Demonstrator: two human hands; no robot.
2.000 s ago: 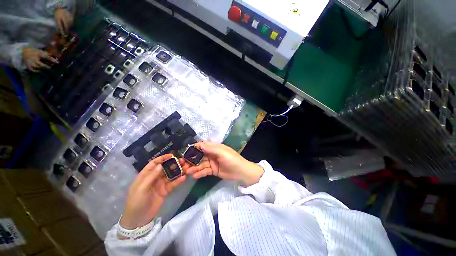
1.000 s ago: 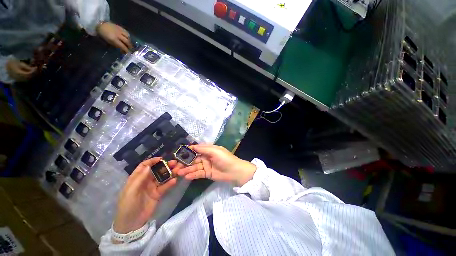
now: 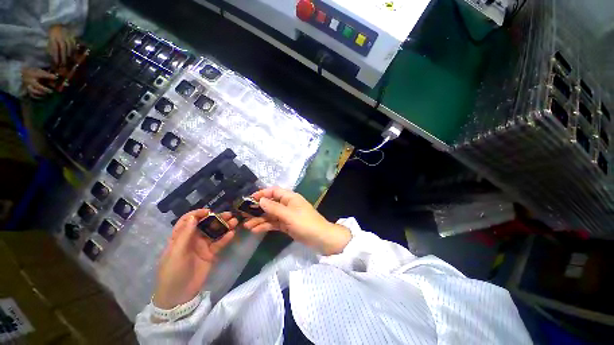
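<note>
My left hand (image 3: 188, 255) holds a small dark square watch housing (image 3: 213, 227) with a shiny gold rim between thumb and fingers. My right hand (image 3: 289, 219) holds a second housing (image 3: 250, 206), tilted and partly covered by its fingers, close beside the first. Both are above the near edge of a black fixture (image 3: 209, 186) with pockets, which lies on the clear blister tray (image 3: 145, 236). Several more housings, one of them at the tray's upper part (image 3: 171, 141), sit spaced in the tray's pockets.
Dark gridded trays (image 3: 101, 101) lie beyond the clear tray, where a person's hands (image 3: 40, 79) hold an orange-brown fixture. A white machine (image 3: 363, 20) with buttons stands ahead. Stacked blister trays (image 3: 518, 148) rise at right. Cartons (image 3: 60, 290) are at lower left.
Both housings are tilted more than before, and my right fingers have closed further over theirs. The other person's hand has moved back from the clear tray's corner to the orange-brown fixture.
</note>
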